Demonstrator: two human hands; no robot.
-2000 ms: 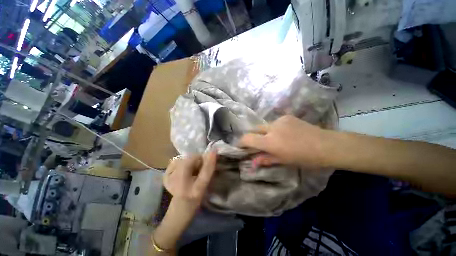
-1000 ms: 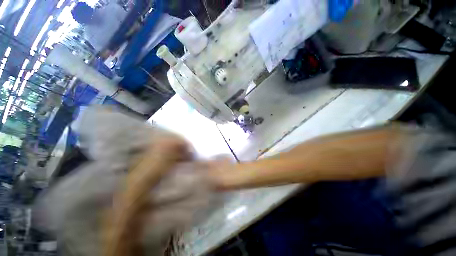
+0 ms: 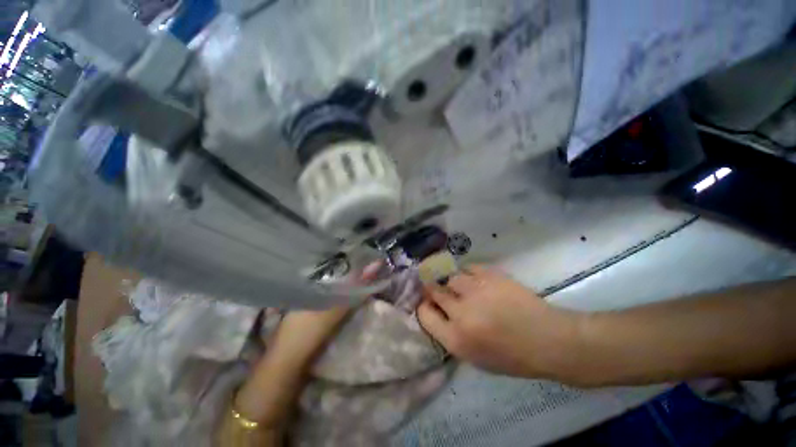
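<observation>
The light patterned garment (image 3: pixel 375 345) lies on the machine bed, bunched to the left and under my hands. The off-white sewing machine head (image 3: pixel 253 253) looms large over it, with a ribbed white tension knob (image 3: pixel 351 188). My right hand (image 3: pixel 489 323) pinches the cloth edge just right of the needle area, beside a yellowish pad (image 3: pixel 438 267). My left hand (image 3: pixel 319 327) is on the cloth left of the needle area; its fingertips are partly hidden behind the machine head. The needle itself is too blurred to tell.
Handwritten paper (image 3: pixel 672 61) hangs on the machine at the upper right. A dark tray with a red item (image 3: pixel 624 144) and a flat black phone (image 3: pixel 733 188) lie behind the bed. A printed ruler scale (image 3: pixel 515 419) runs along the bed's front edge. A brown board (image 3: pixel 94 306) shows at left.
The view has moved close to the machine head. The garment and both hands have gone from the left of the machine to the needle area, and the cloth now lies on the bed.
</observation>
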